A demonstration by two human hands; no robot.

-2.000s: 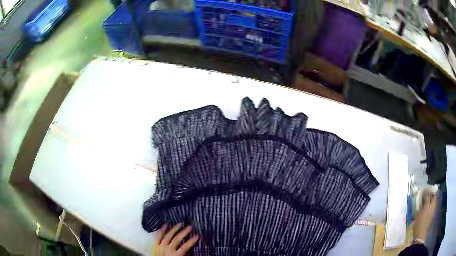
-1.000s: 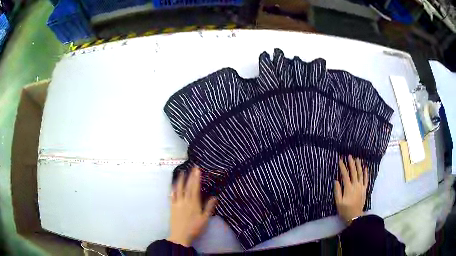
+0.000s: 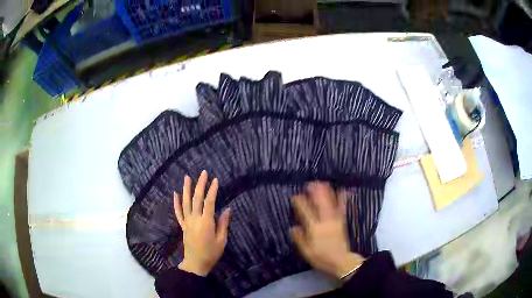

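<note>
A dark tiered garment with thin white stripes (image 3: 274,145) lies spread on the white table (image 3: 76,169). Its ruffled, wavy edge points away from me and plain dark bands join the tiers. My left hand (image 3: 201,224) lies flat on the garment's lower left part, fingers spread, holding nothing visible. My right hand (image 3: 324,227) is over the lower right part, palm down and blurred by motion. Its fingers are apart and I see nothing in it.
At the right end of the table are a long white strip (image 3: 434,125) over a tan card (image 3: 446,195), and a tape roll (image 3: 466,110) beside a clear bag. Blue crates (image 3: 175,20) stand beyond the far edge. A cardboard box (image 3: 286,13) is behind the table.
My left hand has moved from the garment's left edge onto the cloth. My right hand has moved inward from its right side. The view has shifted and turned.
</note>
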